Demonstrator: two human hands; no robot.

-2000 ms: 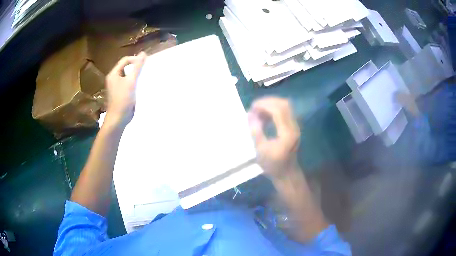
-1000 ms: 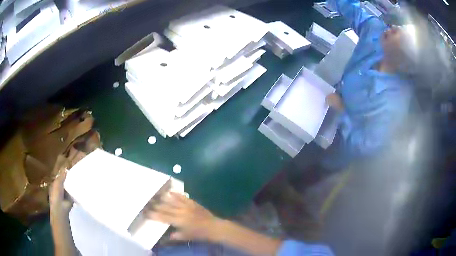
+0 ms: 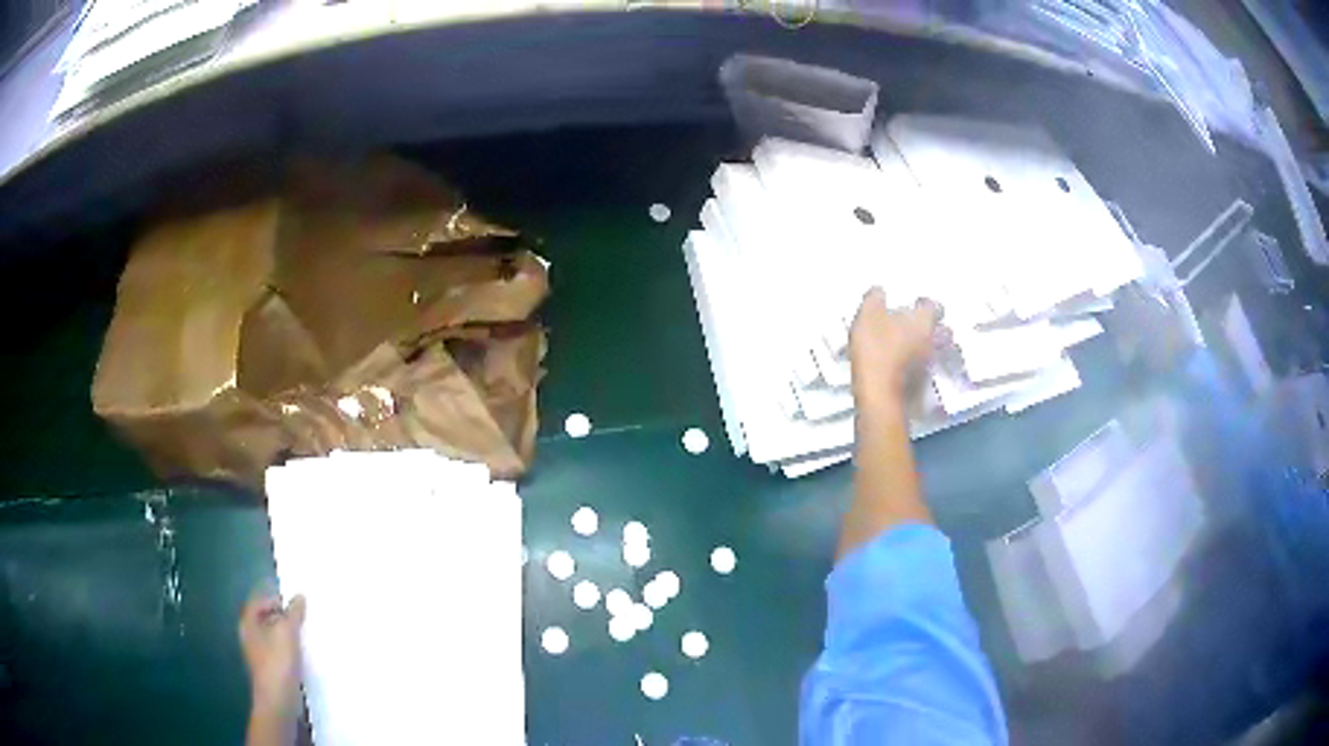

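Observation:
A stack of white blanks [image 3: 401,598] lies in front of me at the lower left. My left hand [image 3: 273,634] is at its left edge, fingers curled against the edge. My right hand [image 3: 894,343] reaches forward onto the overlapping pile of white folded inserts [image 3: 773,292]; several show a small dark round hole. Its fingertips touch the pile's front part, but glare hides whether they grip a piece. Several white punched-out discs [image 3: 586,593] lie scattered between the stack and the pile.
A torn, crumpled brown carton [image 3: 190,321] sits behind the stack at left. White box trays [image 3: 1115,532] lie at right, beside a blurred blue sleeve [image 3: 1239,481]. An open white piece [image 3: 802,105] stands behind the pile. A raised shelf edge [image 3: 481,32] runs across the top.
The folded piece is no longer between my hands. My right hand has moved forward and right onto the pile. My left hand is at the blank stack. The view has shifted, showing more discs.

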